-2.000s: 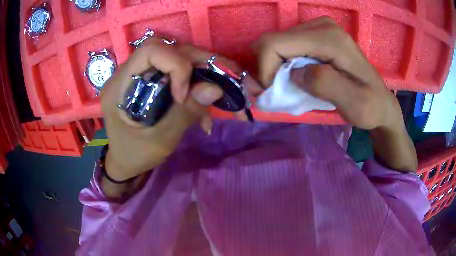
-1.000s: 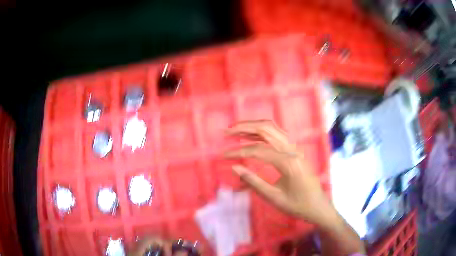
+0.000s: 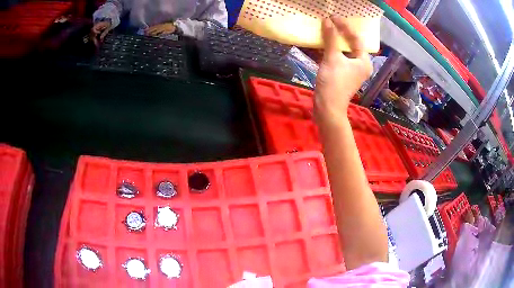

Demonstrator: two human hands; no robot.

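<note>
My right hand [image 3: 342, 76] is raised at the upper right, its thumb and fingers pinching the lower edge of a yellow sheet [image 3: 307, 25] with rows of dark dots. The sheet is cut off by the top edge. My left hand is not in view. Below lies a red compartment tray [image 3: 228, 216] with several watch heads in its left pockets. Some show bright whitish faces, such as one watch head [image 3: 170, 266]; another watch head [image 3: 199, 181] is dark. Part of a white cloth [image 3: 251, 280] shows at the bottom edge.
More red trays [image 3: 282, 109] lie behind and right; stacked red trays [image 3: 16, 197] stand left. Across the dark green bench [image 3: 113, 121] are a person's hands [image 3: 160, 29] and dark trays [image 3: 141, 54]. At right are a tape roll [image 3: 420, 194], a white device [image 3: 411, 230] and other people.
My view has lifted towards the far side of the bench. My right hand has gone from above the tray up to the yellow sheet and pinches it. My left hand has left the picture.
</note>
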